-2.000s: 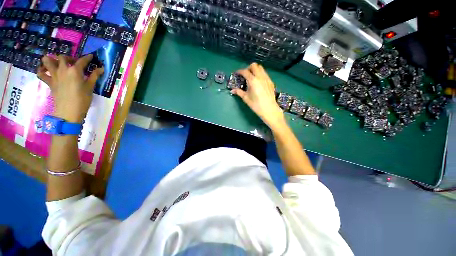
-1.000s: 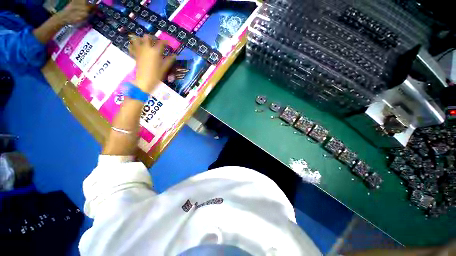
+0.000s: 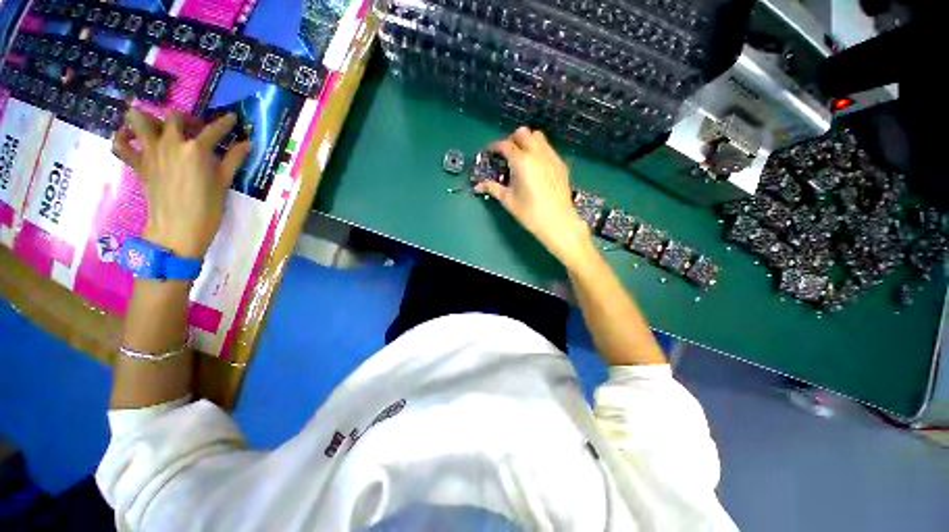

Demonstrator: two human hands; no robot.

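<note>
My right hand has its thumb and fingertips closed around a small circuit board on the green mat, at the left part of a slanting row. One round black part lies just left of it. More boards sit to the right of my right hand. My left hand is over the printed cardboard, palm down with bent, spread fingers. Its fingertips are at the black part strips and a dark patch of the print; whether they hold a part cannot be told.
Printed cardboard with a brown edge lies left. Clear plastic trays stand behind the row. A pale metal screw feeder stands behind right, and a heap of boards lies on the green mat at right.
The view has swung back from the left. My right hand is in view again, on a board. One round part shows free instead of two. Another person's arm at the cardboard is no longer seen.
</note>
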